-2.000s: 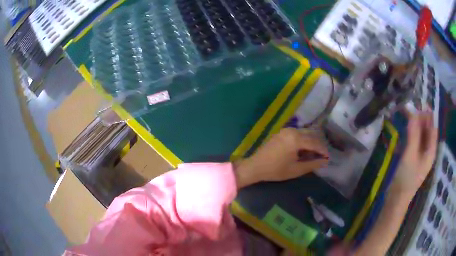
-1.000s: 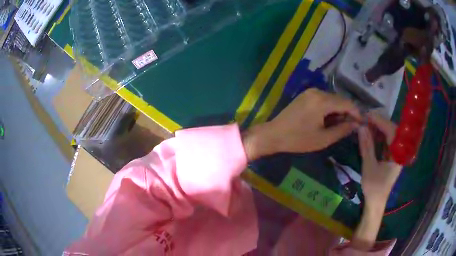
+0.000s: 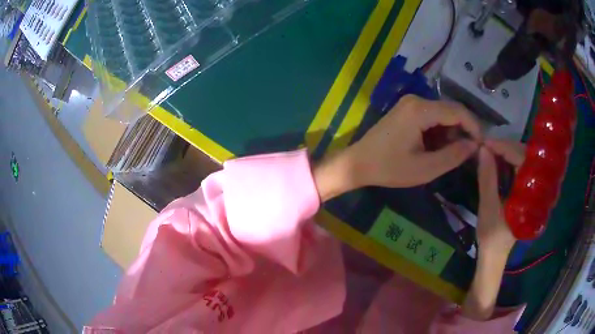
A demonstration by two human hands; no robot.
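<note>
My left hand (image 3: 417,140) is at the right of centre, its thumb and fingertips pinched together. My right hand (image 3: 496,196) meets it fingertip to fingertip in front of the fixture. Whatever lies between the fingertips is too small and hidden to make out. The silver clamp fixture (image 3: 457,85) stands just beyond my hands. Its red ribbed handle (image 3: 541,156) is swung down over the right side and partly covers my right hand. A dark blue piece (image 3: 399,81) lies left of the fixture.
The clear blister tray (image 3: 140,39) with a small label is at the upper left. A green label (image 3: 411,242) lies at the front of the mat. Partly hidden white and dark items (image 3: 458,222) lie near my right wrist. A cardboard box (image 3: 130,225) with stacked sheets stands beside the bench.
My right hand has come from the fixture's right side to meet my left fingertips. The red handle has swung down towards me. The view has shifted, moving the tray up.
</note>
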